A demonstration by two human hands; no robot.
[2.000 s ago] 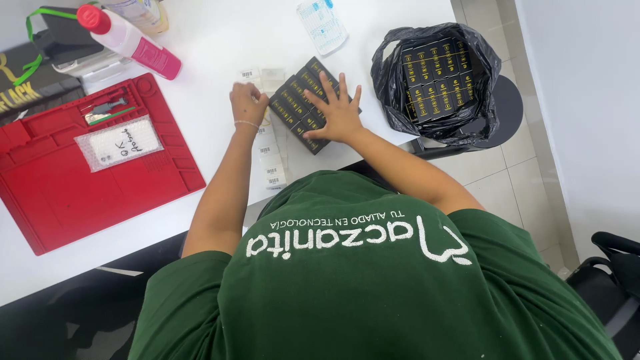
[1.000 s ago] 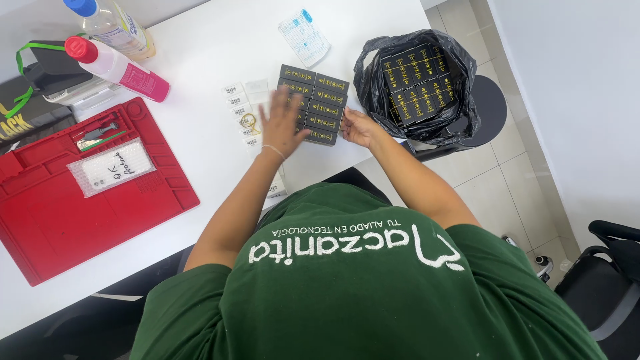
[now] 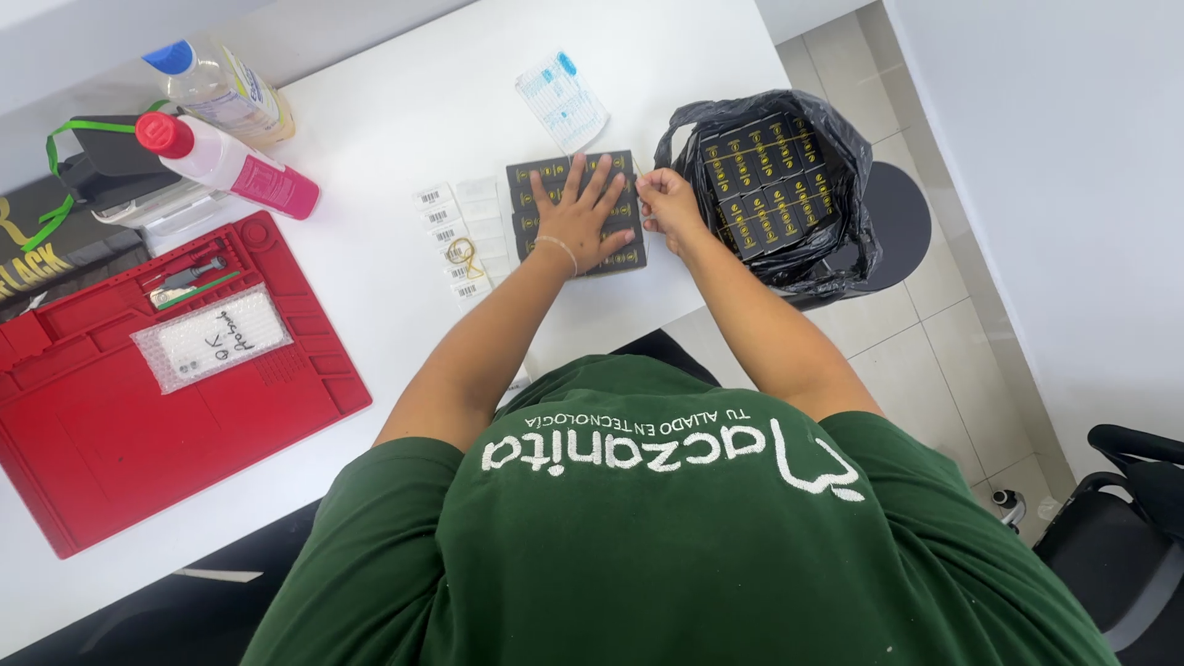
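Small black boxes point(image 3: 620, 165) with yellow print lie side by side in a block on the white table. My left hand point(image 3: 575, 222), a thin band at its wrist, rests flat on top of them with fingers spread. At the block's right edge, my right hand point(image 3: 671, 208) has its thumb and fingertips close together; whether something thin is between them cannot be told. Left of the block are a strip of barcode labels point(image 3: 444, 217) and blank label backing point(image 3: 479, 217). Yellowish elastic bands point(image 3: 462, 252) lie on the labels. More such boxes, banded point(image 3: 772, 176), fill a black plastic bag point(image 3: 846, 157).
A printed paper slip point(image 3: 562, 102) lies beyond the boxes. At left are a red work mat point(image 3: 185, 444), a bubble-wrapped item point(image 3: 213, 340), a pink-liquid bottle point(image 3: 268, 185) and a blue-capped bottle point(image 3: 231, 92). The bag sits over a dark round seat point(image 3: 897, 231); a black chair point(image 3: 1110, 555) stands lower right.
Two seconds ago my right hand lay spread over the boxes and my left was at their left side. Now my left hand is on top and my right at the right edge.
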